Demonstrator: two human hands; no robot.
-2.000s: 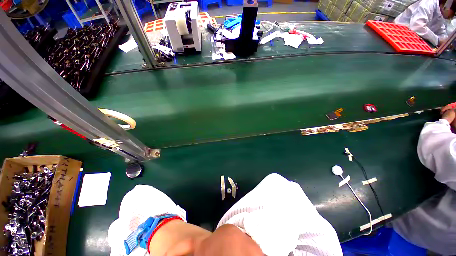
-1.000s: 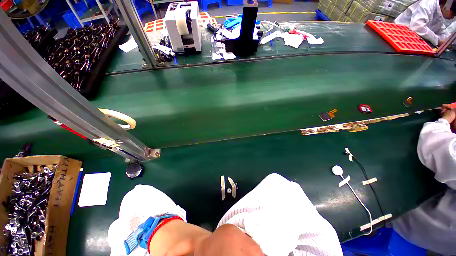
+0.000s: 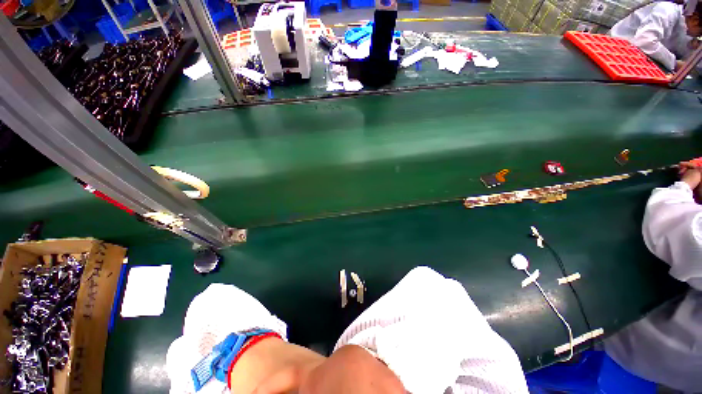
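My left hand (image 3: pixel 285 371) is at the bottom edge, cut off, with a blue strap (image 3: pixel 223 360) and a red band on the wrist. My right hand (image 3: pixel 352 373) is beside it, also cut off. The fingers of both hands are out of the picture, so what they hold is hidden. Pale strips (image 3: pixel 343 288) with a small round silvery spot between them lie on the green surface (image 3: pixel 292 254) just beyond my hands.
An open cardboard box (image 3: pixel 91 308) of shiny parts, a white card (image 3: pixel 146 291) and a dark knob (image 3: pixel 206 261) are left, by a metal post (image 3: pixel 100 146). Taped cables (image 3: pixel 548 296) are right. Orange-tailed modules (image 3: pixel 495 178) and a red piece (image 3: pixel 553 168) lie on the belt. A person's sleeve (image 3: pixel 671 223) is far right.
The orange-tailed modules and the red piece have moved left along the belt. My hands and sleeves have hardly moved.
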